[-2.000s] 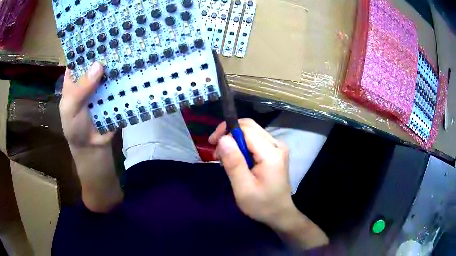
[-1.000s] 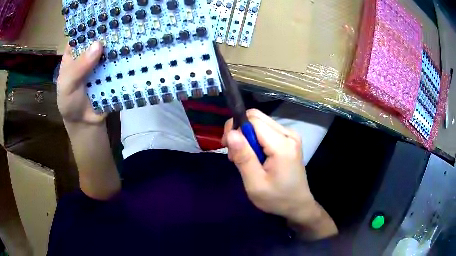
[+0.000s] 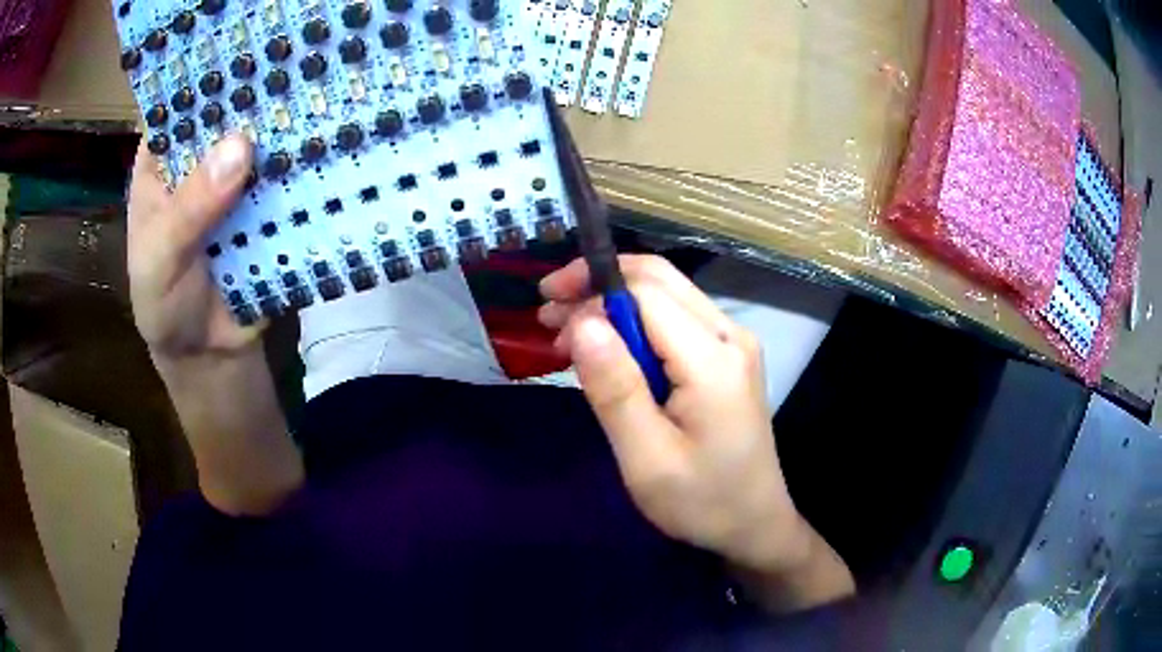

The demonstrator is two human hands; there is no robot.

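A white PCB panel (image 3: 357,159) with rows of dark round parts is held tilted above the lap; its top is cut off by the picture's edge. My left hand (image 3: 191,261) grips its left edge, thumb on the face, other fingers hidden behind. My right hand (image 3: 682,395) is closed around the blue handle of the cutting pliers (image 3: 595,229). The dark jaws lie along the panel's right edge; their tips are partly hidden, so I cannot tell whether they touch it. Several single boards (image 3: 605,57) stand side by side on the cardboard sheet (image 3: 726,96) behind the panel.
Pink bubble wrap (image 3: 1000,153) lies at the right of the bench, with stacked panels (image 3: 1087,255) showing from it. More pink wrap (image 3: 32,45) is at the far left. Cardboard (image 3: 77,497) is at lower left. A dark machine with a green button (image 3: 956,562) is at lower right.
The panel and left hand rose, then moved slightly left and down. The right hand and pliers have shifted a little right and up since the first frame. Both hands keep their holds.
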